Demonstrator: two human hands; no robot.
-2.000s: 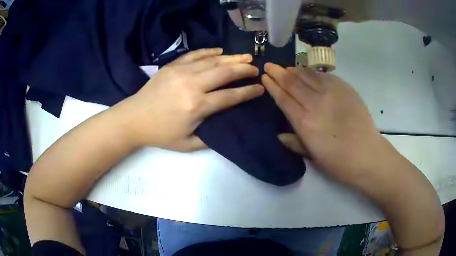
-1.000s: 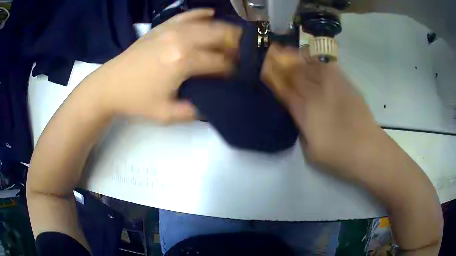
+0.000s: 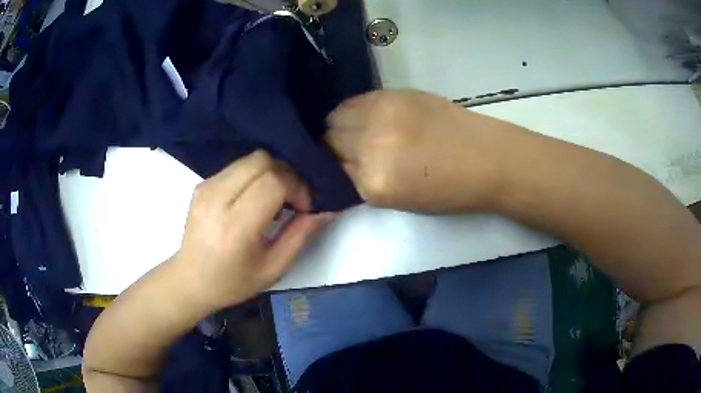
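A large dark navy garment piece lies over the left part of the white machine table, with a small white label on it. My left hand pinches the lower edge of the cloth near the table's front. My right hand is closed on the same piece just to the right, its fingertips hidden by the hand and cloth. A narrow folded part of the cloth runs between the hands. A cream ribbed knob shows at the top edge; the needle is not in view.
The white table has a curved front edge. A round metal plate and a small dark tool lie right of the cloth. More navy cloth hangs at the left. A white fan is at the lower left.
The view has shifted, so the machine head is mostly out of the picture. My hands have moved from beside the needle to the cloth's lower edge, nearer the table's front.
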